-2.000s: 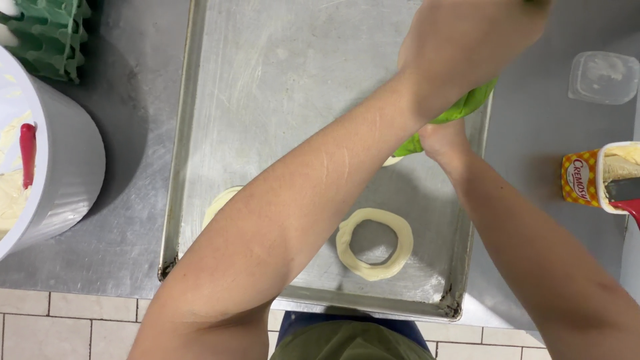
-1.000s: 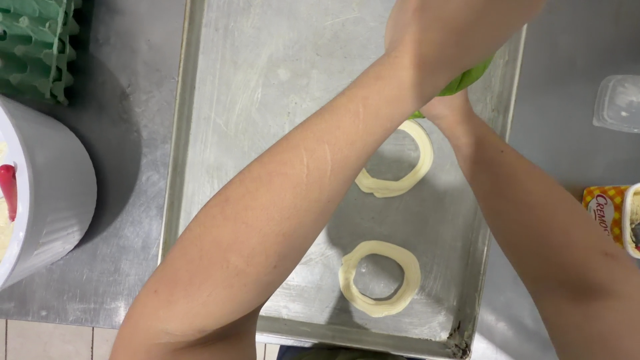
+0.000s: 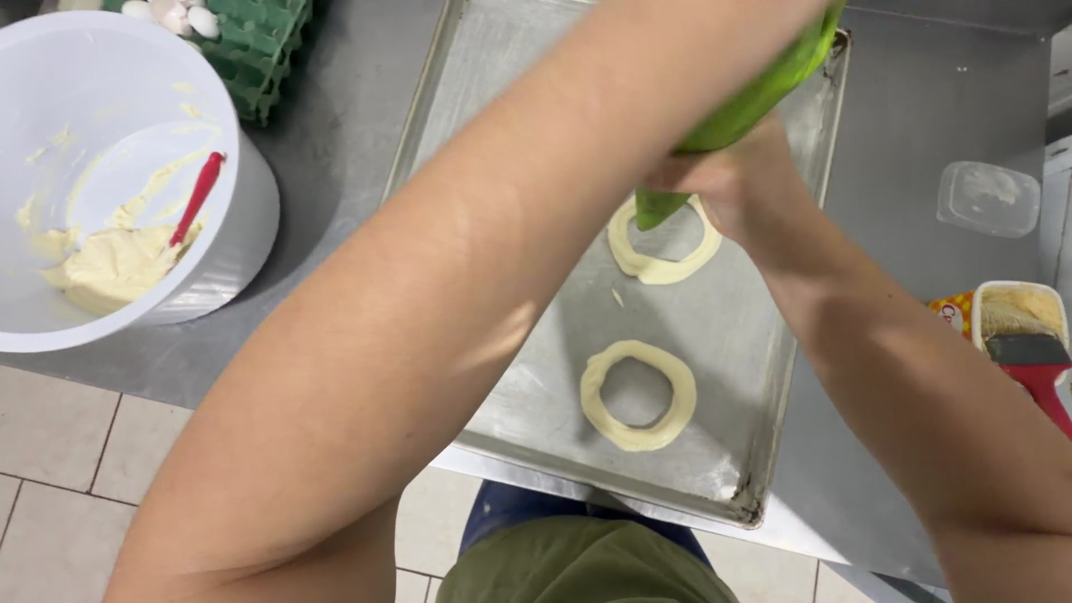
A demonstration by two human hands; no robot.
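Observation:
A green piping bag (image 3: 741,109) slants down over a metal baking tray (image 3: 737,377). Around its lower part, just above the tip, my right hand (image 3: 720,180) is closed. My left forearm crosses over the tray to the top edge of the view, where the left hand is out of sight; part of the bag lies behind that arm. The bag's tip is over the upper ring of pale batter (image 3: 666,270). Nearer to me lies another batter ring (image 3: 596,394), whole and round. The forearm hides the tray's left part.
On the left stands a white bucket (image 3: 251,226) with batter and a red-handled utensil (image 3: 199,197). Behind it are green egg trays (image 3: 260,50) with eggshells (image 3: 203,23). At right are a clear plastic lid (image 3: 988,199) and a tub (image 3: 1017,293) with a red-handled brush (image 3: 1034,360).
The upper ring, mostly hidden behind my arm two seconds ago, now shows more fully. The view has shifted, bringing more of the bucket in. My left hand, seen earlier at the top, has left the view.

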